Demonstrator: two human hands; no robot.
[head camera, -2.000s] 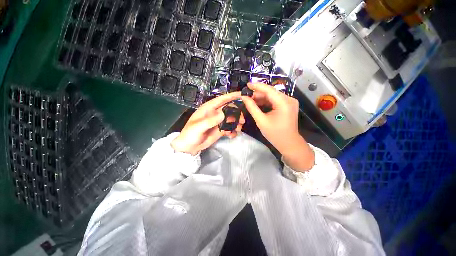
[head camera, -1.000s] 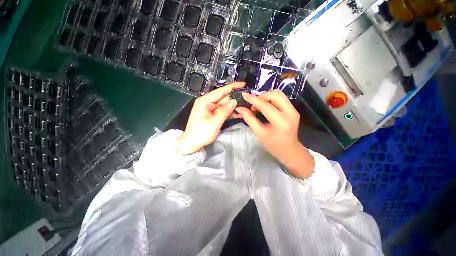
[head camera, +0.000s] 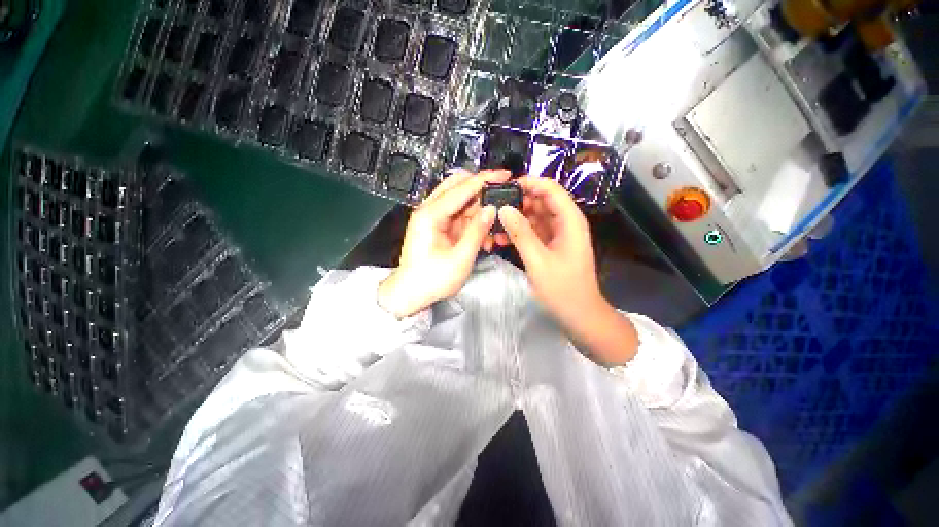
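A small black square housing (head camera: 502, 194) with rounded corners is held between my two hands, in front of my lap. My left hand (head camera: 438, 245) grips its left side with thumb and fingers. My right hand (head camera: 561, 247) grips its right side the same way, thumb on the near face. The fingertips hide the housing's side edges. Whether a second small part is fitted to it cannot be told.
A clear blister tray (head camera: 355, 149) of black parts lies ahead left; another tray with mostly see-through pockets (head camera: 525, 51) adjoins it. Further trays (head camera: 72, 278) lie at left. A white machine (head camera: 659, 124) with a red-orange button (head camera: 688, 205) stands at right. A blue pallet (head camera: 834, 340) lies below right.
Two seconds ago the hands held a black housing and a separate tiny dark piece. Now both hands are closer together on one squared-up housing, and no separate piece shows.
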